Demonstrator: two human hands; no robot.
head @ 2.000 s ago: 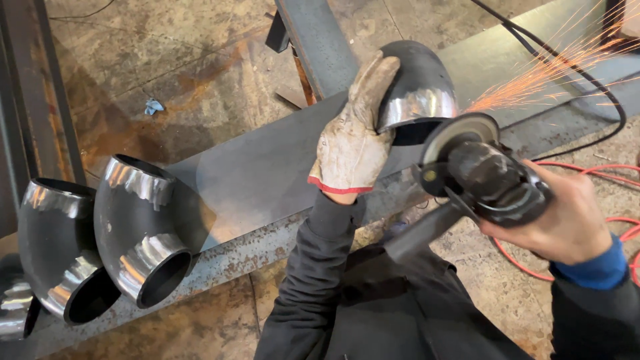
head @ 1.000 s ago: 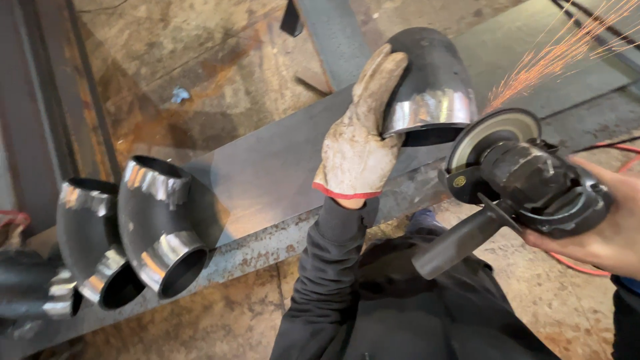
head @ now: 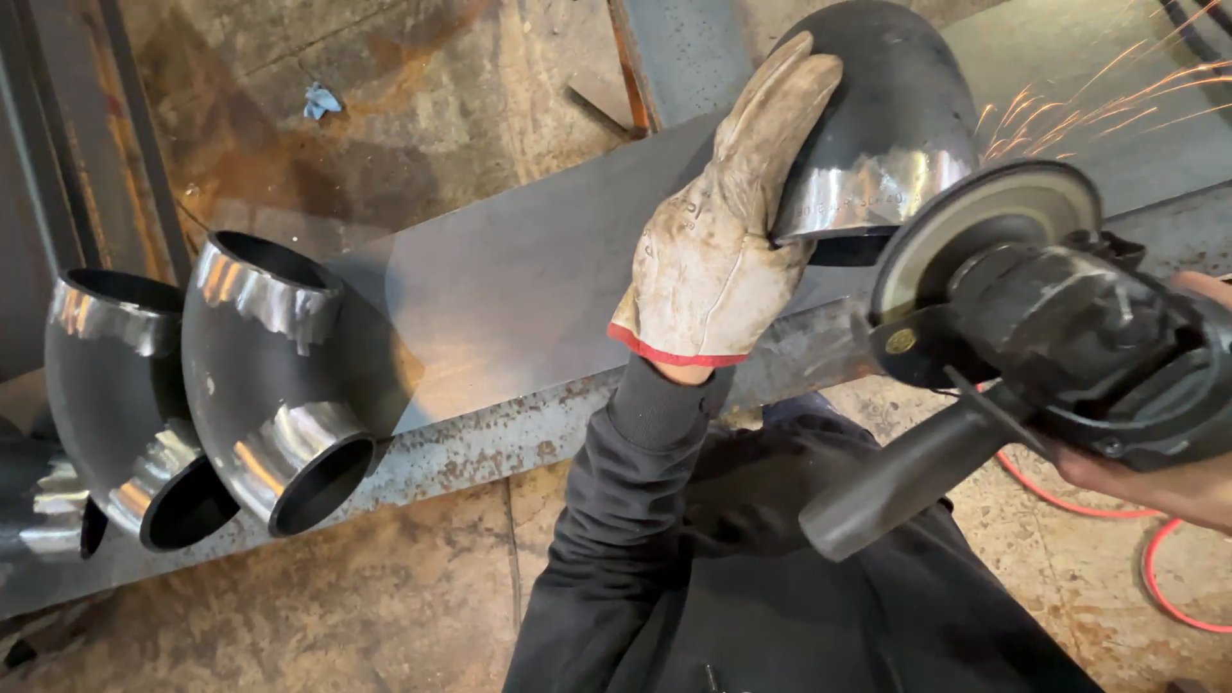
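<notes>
My left hand (head: 727,226), in a pale leather work glove with a red hem, grips the left side of a black steel pipe elbow (head: 881,96). The elbow's lower rim is ground to bright metal. My right hand (head: 1145,481), without a glove and partly outside the picture, holds an angle grinder (head: 1078,337). Its disc (head: 991,231) is at the right edge of the bright band, and sparks fly up and to the right. Whether the disc touches the metal cannot be told. The grinder's side handle (head: 895,472) points down and left, with no hand on it.
Several black elbows with bright ends, such as this pipe elbow (head: 260,375), lie at the left on a long steel beam (head: 520,289). Another steel member (head: 688,58) meets it from above. A red hose (head: 1059,502) curves over the floor at the right. A blue scrap (head: 320,101) lies upper left.
The view has shifted somewhat. The grinder stays at the elbow's right side and the spray of sparks looks thinner. My left hand keeps its hold on the elbow.
</notes>
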